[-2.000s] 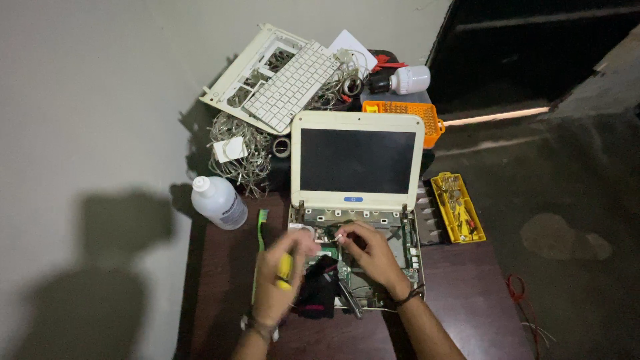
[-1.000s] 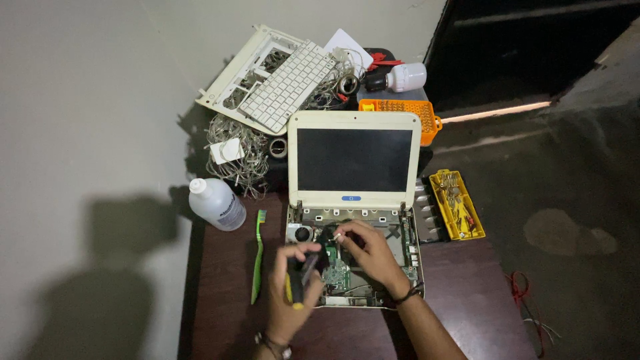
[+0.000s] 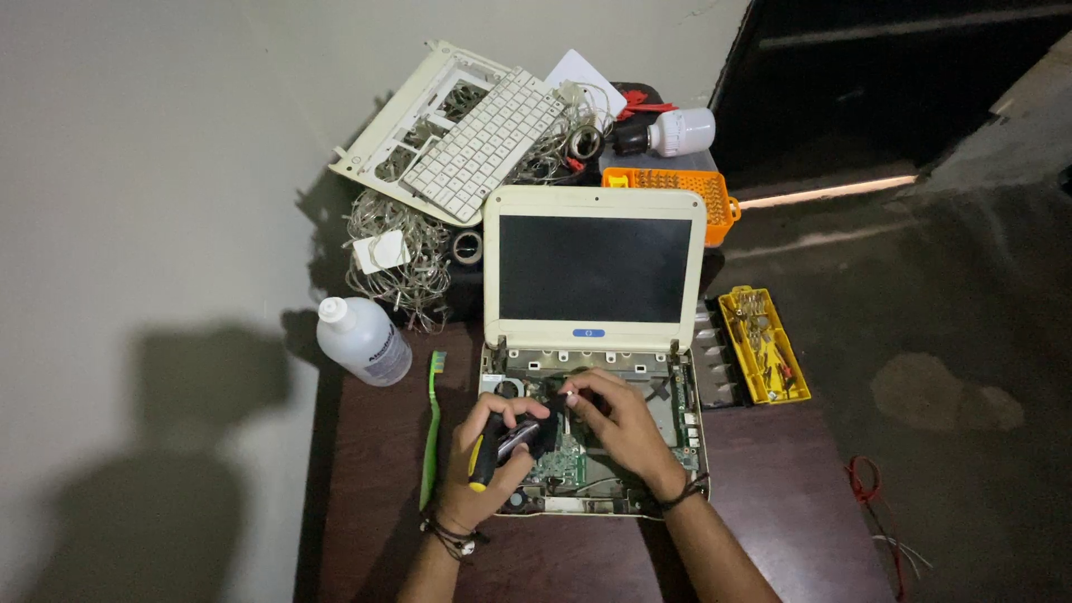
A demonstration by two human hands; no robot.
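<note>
An opened white laptop [image 3: 588, 335] stands on the table, its dark screen [image 3: 591, 270] raised and its base showing a green circuit board [image 3: 569, 471] and a fan [image 3: 508, 388]. My left hand [image 3: 494, 452] is over the left of the base, holding a yellow-and-black screwdriver handle [image 3: 482, 459] together with a dark cloth [image 3: 546, 431] and a greyish object [image 3: 517, 437] I cannot identify. Close to the cloth's upper edge, my right hand [image 3: 615, 419] pinches a small white piece [image 3: 570, 394] between thumb and forefinger. The fingers hide part of the board.
A green toothbrush [image 3: 432, 419] and a white bottle [image 3: 368, 342] lie or stand left of the laptop. Behind are a loose keyboard [image 3: 486, 142], a laptop frame [image 3: 368, 172], tangled cables [image 3: 394, 280] and an orange bit case [image 3: 712, 197]. A yellow tool tray [image 3: 766, 343] sits right.
The dark cloth, earlier lying on the laptop base, is now raised in my left hand. That hand has moved right from beside the toothbrush, while my right hand stays nearly in place.
</note>
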